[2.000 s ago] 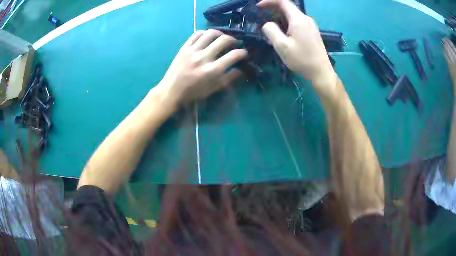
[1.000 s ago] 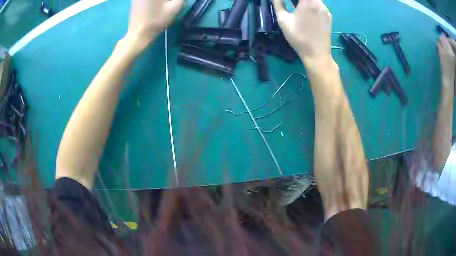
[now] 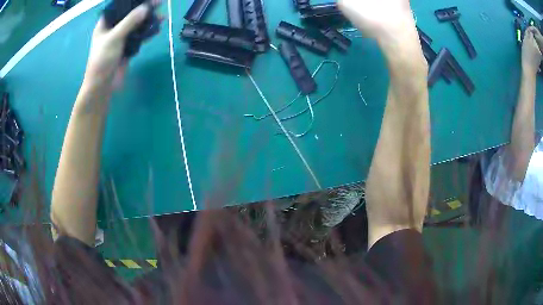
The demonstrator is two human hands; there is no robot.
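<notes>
My left hand [image 3: 113, 44] is at the upper left, blurred, closed around several black parts [image 3: 136, 25]. My right hand [image 3: 381, 18] is at the top right of centre, its fingers cut off by the top edge, so its grip is hidden. Black tubular parts [image 3: 219, 36] lie scattered on the green table between my hands, some side by side. A short black part [image 3: 297, 68] points down toward a loose, curly pale string [image 3: 312, 113].
A T-shaped black part [image 3: 461, 33] and crossed black parts [image 3: 455, 71] lie right of my right arm. A dark pile [image 3: 9, 137] is at the left edge. Another person's hand [image 3: 530, 50] is at the far right. A pale tangle [image 3: 342, 205] hangs below the table edge [image 3: 250, 202].
My left hand has moved left, now with black parts in it. The heap in the middle has spread apart, uncovering more table and string. The whole view has shifted.
</notes>
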